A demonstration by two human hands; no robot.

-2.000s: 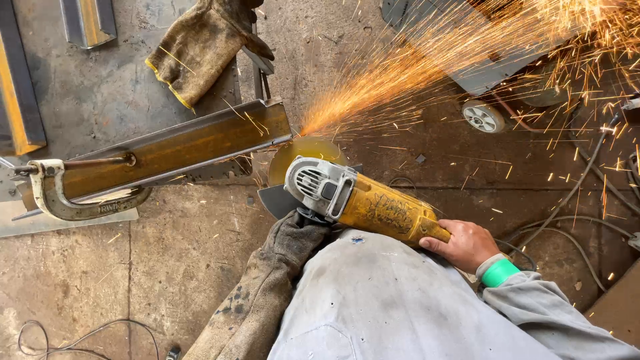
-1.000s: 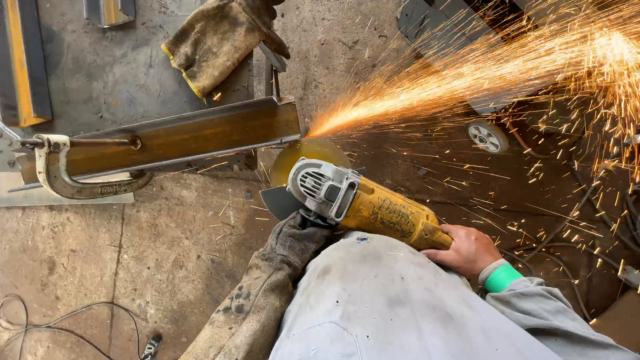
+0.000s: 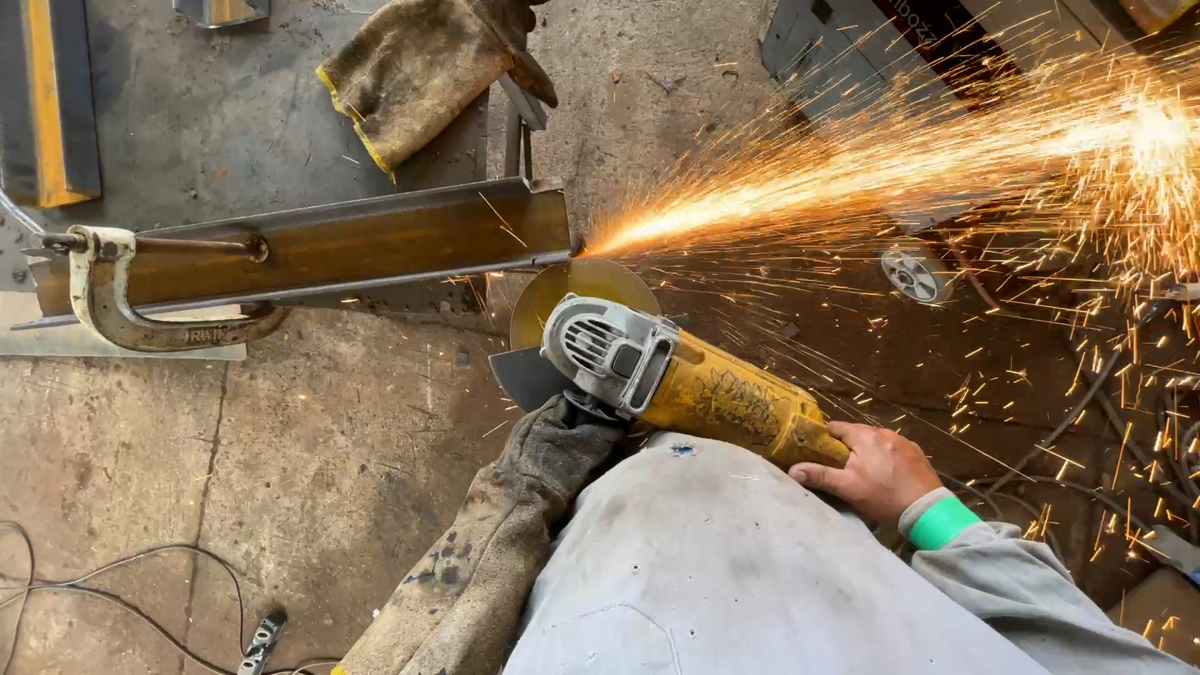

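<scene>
A yellow angle grinder [image 3: 731, 398] with a grey head lies across the middle, its disc [image 3: 586, 286] meeting the lower right corner of a steel angle bar [image 3: 394, 239]. Sparks [image 3: 750, 202] stream from that contact to the upper right. My bare right hand [image 3: 877, 469] grips the rear of the yellow body. In a soiled leather glove, my left hand [image 3: 572, 441] is at the grinder's head beside the dark guard [image 3: 530, 375]; its fingers are mostly hidden. A C-clamp [image 3: 112, 291] is fixed on the bar's left end, over the edge of a metal table [image 3: 253, 122].
A second leather glove [image 3: 417, 80] lies on the table, near other steel angle pieces [image 3: 70, 112]. A grey wheeled machine [image 3: 844, 56] stands at upper right, with a wheel [image 3: 914, 272] below it. Cables [image 3: 122, 572] lie on the concrete floor at lower left and on the right.
The spark stream has grown denser and brighter since two seconds ago. Both hands keep their hold on the grinder, and the clamp stays on the bar.
</scene>
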